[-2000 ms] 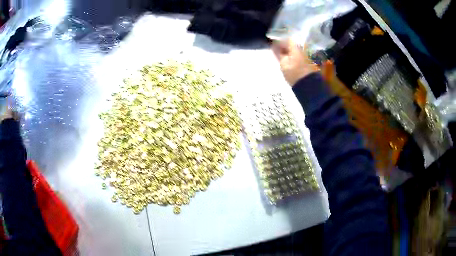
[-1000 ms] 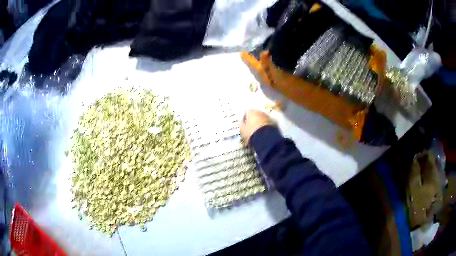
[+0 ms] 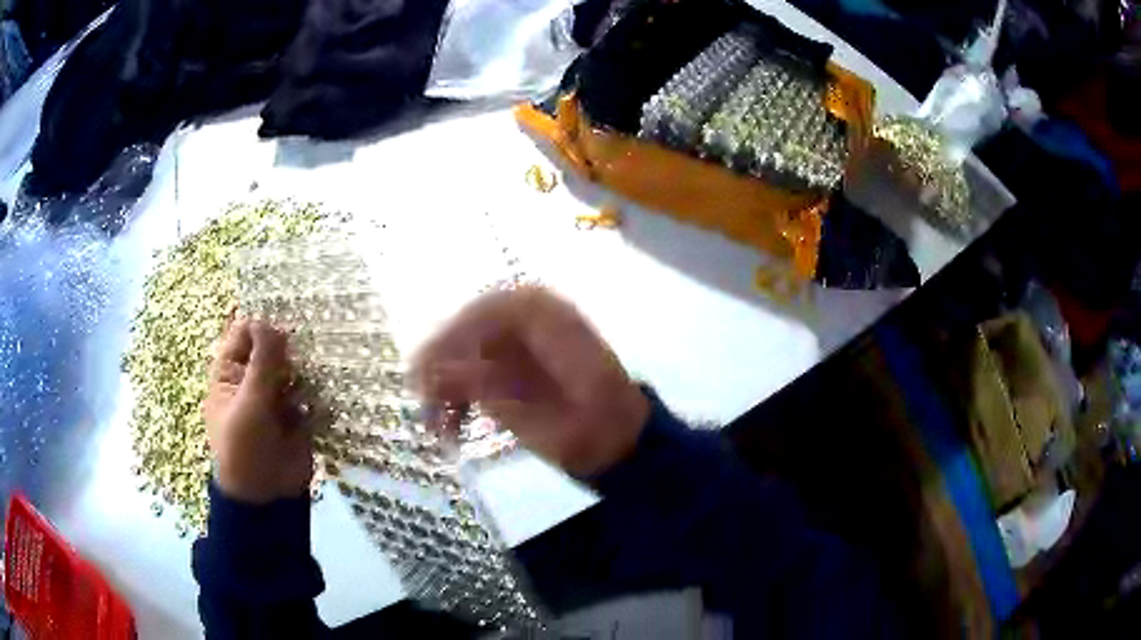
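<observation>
My left hand (image 3: 259, 406) grips the left side of clear blister trays (image 3: 338, 294), its thumb on top. The trays are raised over the right part of the gold button heap (image 3: 175, 338) and hide some of it. My right hand (image 3: 532, 375) is blurred, with curled fingers at the trays' right side; I cannot tell whether it holds anything. A further tray section (image 3: 438, 544) with rows of pockets slants down below the hands, past the table's near edge.
A black parcel bag with orange edging (image 3: 694, 181) holds more trays at the back right. Yellow rubber bands (image 3: 598, 220) lie before it. A clear bag of buttons (image 3: 926, 163) is beyond. A red basket (image 3: 56, 581) is near left; cardboard (image 3: 1020, 400) is at the right.
The trays have left the tabletop and moved left, over the heap. My left hand has come into view, gripping them. My right hand has moved nearer to me. The whole view has shifted.
</observation>
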